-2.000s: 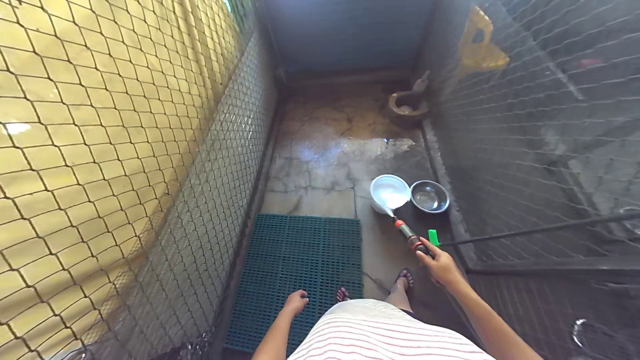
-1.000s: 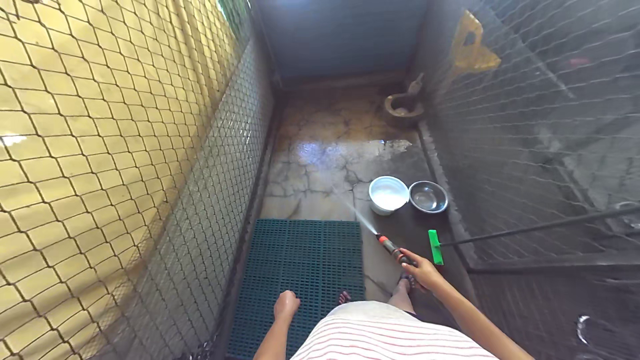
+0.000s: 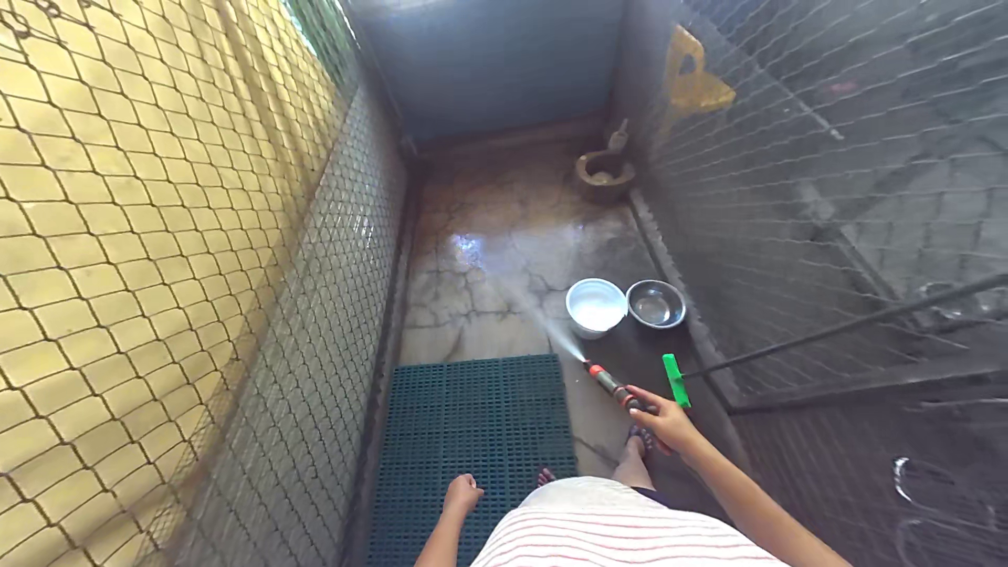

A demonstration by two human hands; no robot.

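Note:
My right hand (image 3: 665,421) grips a hose spray nozzle (image 3: 613,386) with orange-red bands. A fan of water leaves its tip toward the upper left and lands on the cracked, wet concrete floor (image 3: 504,307). Just beyond the nozzle stand a white basin (image 3: 596,305) and a metal bowl (image 3: 657,304), side by side. Right of the nozzle lies the green head of a long-handled floor squeegee or brush (image 3: 676,380). My left hand (image 3: 463,494) is loosely closed above the green plastic grid mat (image 3: 476,441), with nothing visible in it.
Wire mesh (image 3: 315,315) runs along the left, with yellow sheeting behind it. More mesh (image 3: 748,181) is on the right, crossed by the long handle. A round pot-like container (image 3: 605,177) stands in the far right corner. A yellow bag-like item (image 3: 697,75) is at the right-hand mesh.
The nozzle first pointed into the white basin; its spray now falls on the floor left of the basin. My right hand has moved back from the basins.

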